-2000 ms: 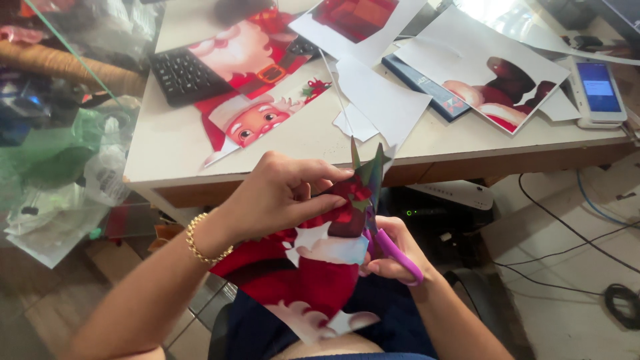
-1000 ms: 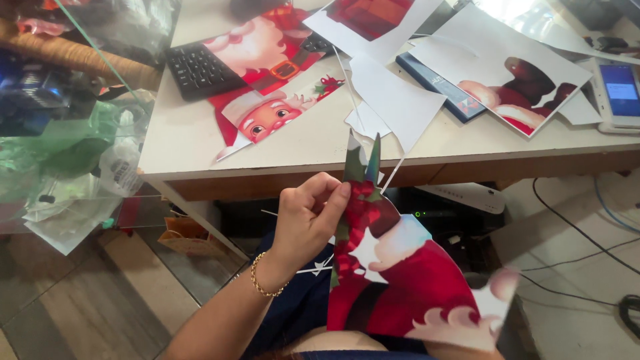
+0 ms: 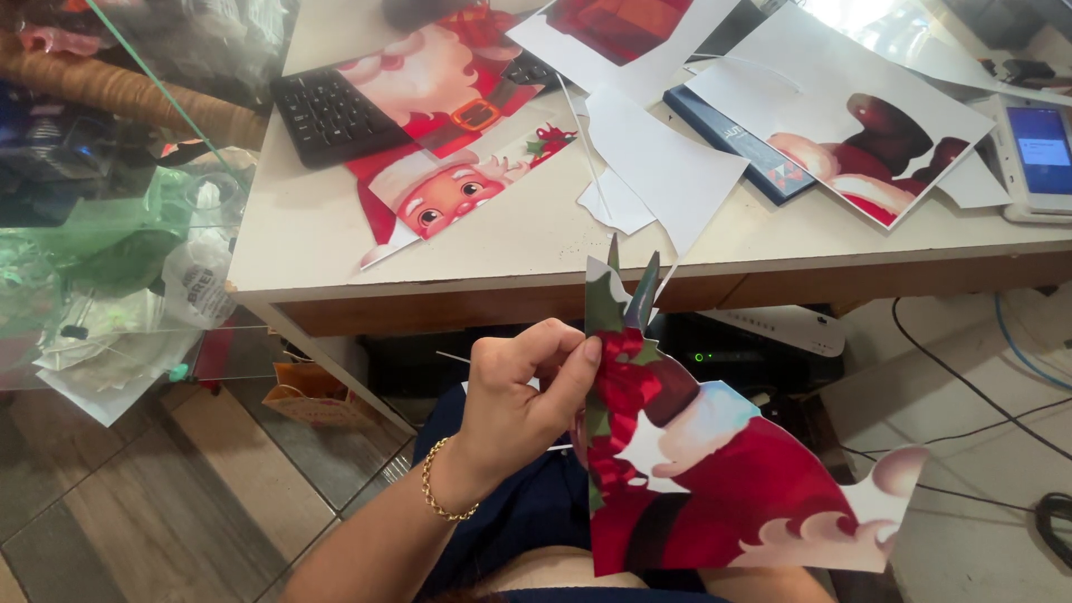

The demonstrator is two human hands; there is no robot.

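My left hand (image 3: 532, 402), a gold chain bracelet at its wrist, pinches the left edge of a printed Santa paper piece (image 3: 754, 469) between thumb and fingers. The print shows a red sleeve, white cuff and holly. Behind the paper's upper part rise the parted blades of scissors (image 3: 643, 289). My right hand is hidden behind the paper; only part of the forearm shows at the bottom. On the table (image 3: 469, 280) lie a cut Santa face print (image 3: 444, 197) and another print with beard and belt (image 3: 452, 92).
A black keyboard (image 3: 335, 117) lies partly under the prints. White paper scraps (image 3: 662, 159), a boot print (image 3: 871, 151) on a dark blue box (image 3: 737, 146) and a device with a lit screen (image 3: 1038, 146) are on the table. Plastic bags (image 3: 134, 243) fill the glass shelving at left. Cables hang at right.
The held print has turned and now spreads to the right, covering my right hand, which showed on the purple scissor handles two seconds ago. My left hand has shifted to the paper's left edge.
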